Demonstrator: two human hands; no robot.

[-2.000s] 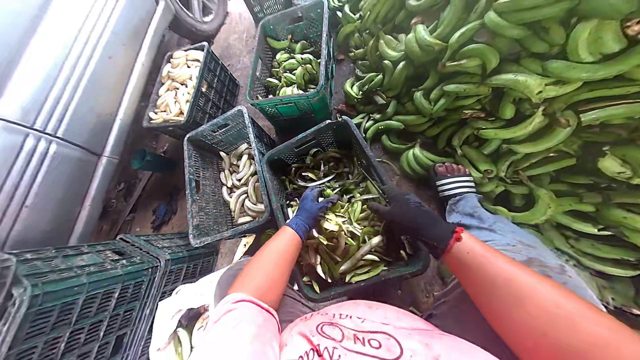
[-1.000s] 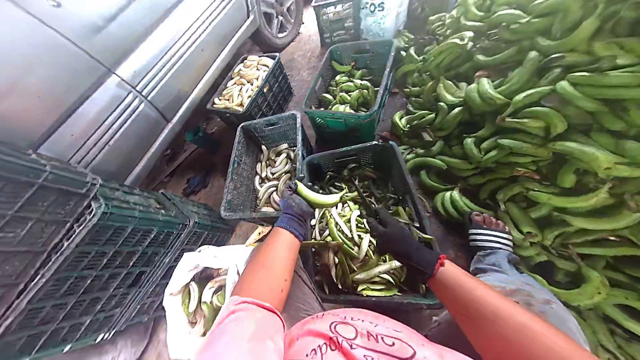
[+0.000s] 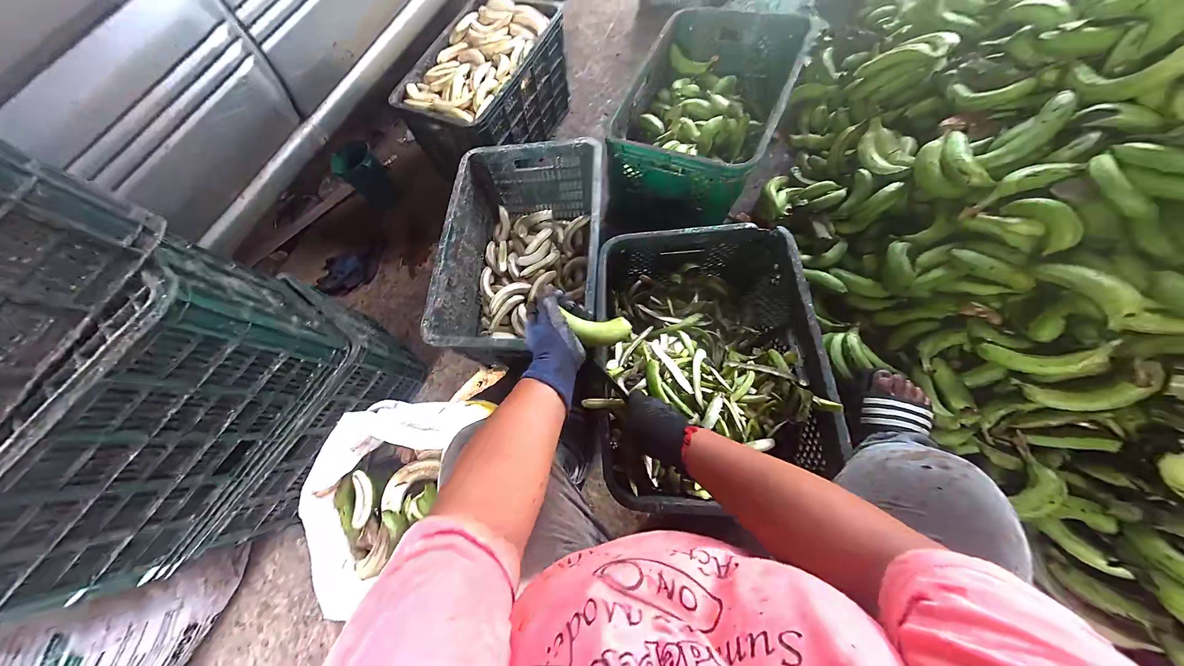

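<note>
My left hand [image 3: 555, 347], in a blue glove, is closed on a green plantain [image 3: 597, 329] over the near edge of a crate of peeled plantains [image 3: 532, 264]. My right hand [image 3: 659, 427], in a black glove, is at the left side of the black crate [image 3: 814, 342] that holds green peels [image 3: 712, 370]. Its fingers are mostly hidden, and I cannot tell whether they hold anything. A narrow brownish tip shows just left of that hand.
Green plantains [image 3: 1017, 277] cover the floor at right. Behind stand a green crate [image 3: 675, 180] of plantains and a crate [image 3: 527, 102] of peeled ones. Stacked crates [image 3: 231, 398] and a white sack [image 3: 324, 536] are at left, a vehicle [image 3: 176, 92] beyond. My foot [image 3: 895, 393] is beside the peel crate.
My left hand has moved with the plantain from the peel crate to the near edge of the peeled-plantain crate. My right hand has come down to the peel crate's left side.
</note>
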